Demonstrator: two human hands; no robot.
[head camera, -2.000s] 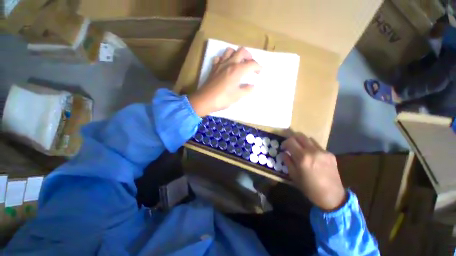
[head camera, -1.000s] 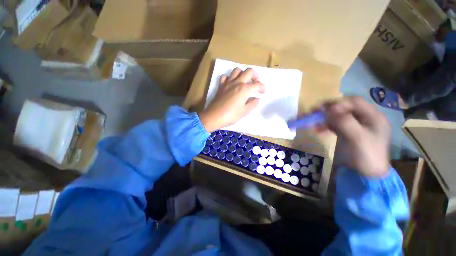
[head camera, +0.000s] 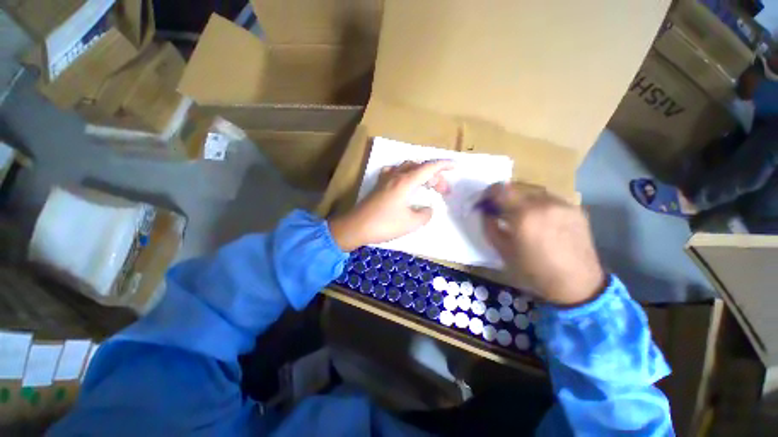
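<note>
An open carton (head camera: 345, 175) stands in front of me. A white separator sheet (head camera: 465, 224) lies flat over its contents. Rows of capacitors (head camera: 388, 280) show along the near edge, dark ends at the left and silver-white ends at the right. My left hand (head camera: 394, 203) rests on the sheet with its fingers spread; nothing shows in it. My right hand (head camera: 546, 239) is blurred over the right part of the sheet. A dark blue capacitor (head camera: 490, 206) shows at its fingertips, partly hidden by the fingers.
The carton's tall lid flap (head camera: 512, 68) stands at the back. A box with a white sheet stack (head camera: 85, 243) is at left. A carton printed "AISHI" (head camera: 653, 98) and a person's sandalled foot (head camera: 658, 196) are at right. An open carton (head camera: 281, 119) stands behind at left.
My right hand went from the right end of the capacitor rows, up with a blue capacitor, then left over the sheet. My left hand stays on the sheet. The whole view has shifted.
</note>
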